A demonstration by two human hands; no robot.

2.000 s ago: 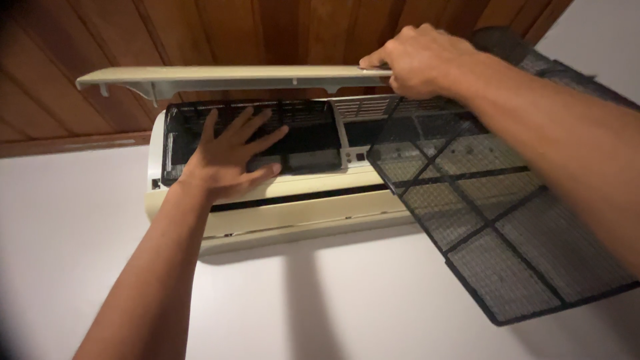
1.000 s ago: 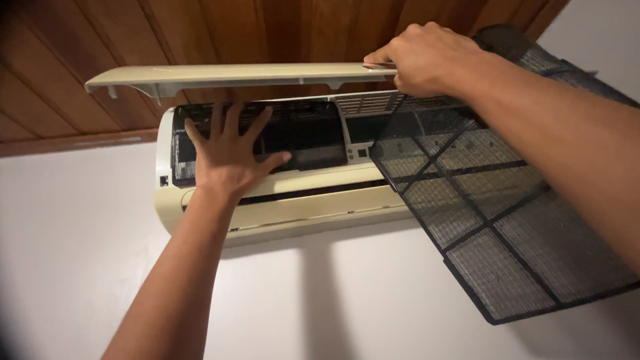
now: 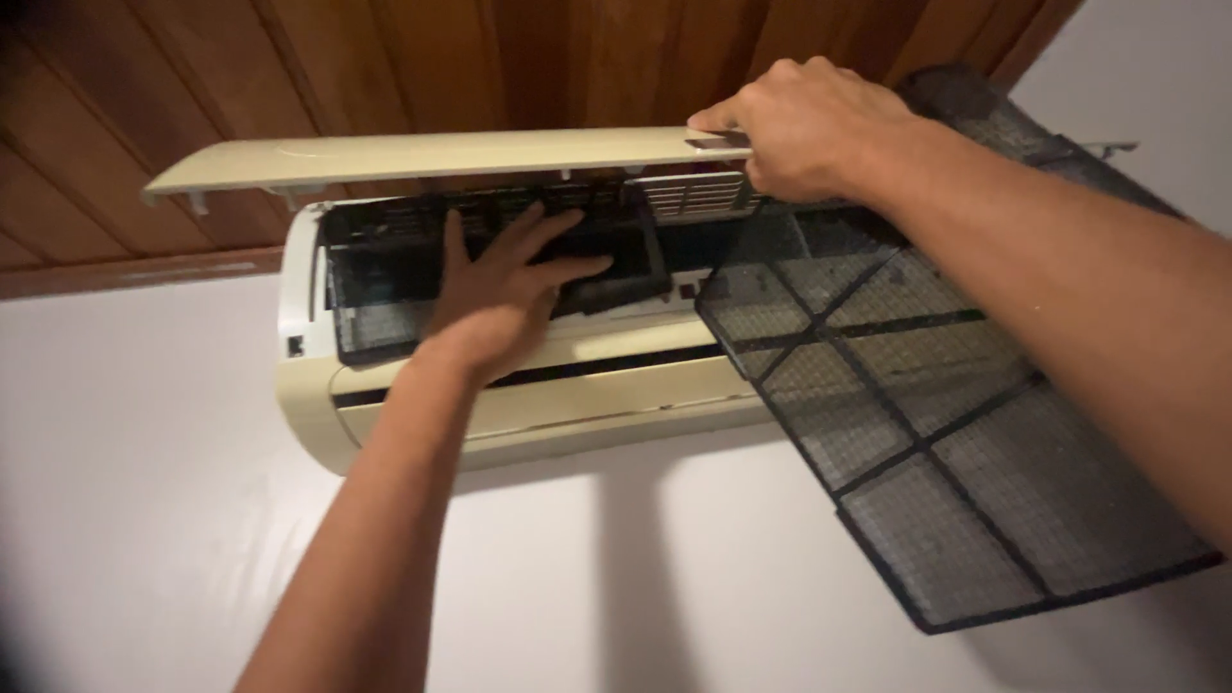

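A cream wall-mounted air conditioner (image 3: 597, 404) has its front panel (image 3: 433, 159) lifted away from its body. My right hand (image 3: 818, 130) grips the panel's edge at the upper right, thumb and index finger on it. My left hand (image 3: 510, 279) rests with spread fingers on a black mesh air filter (image 3: 380, 327) lying in the left half of the unit's front. A second black-framed mesh filter (image 3: 924, 443), dusty near its top, hangs below my right forearm in front of the unit's right half; what supports it is hidden.
A brown wood-plank ceiling (image 3: 404, 58) is close above the panel. The white wall (image 3: 173, 462) extends below and beside the unit, with a dark vertical shadow on it. Slatted vents (image 3: 698, 195) show between the two filters.
The filter under my left hand now sits tilted, its right lower corner out from the frame. My left hand has moved with it, while my right hand keeps its hold on the panel.
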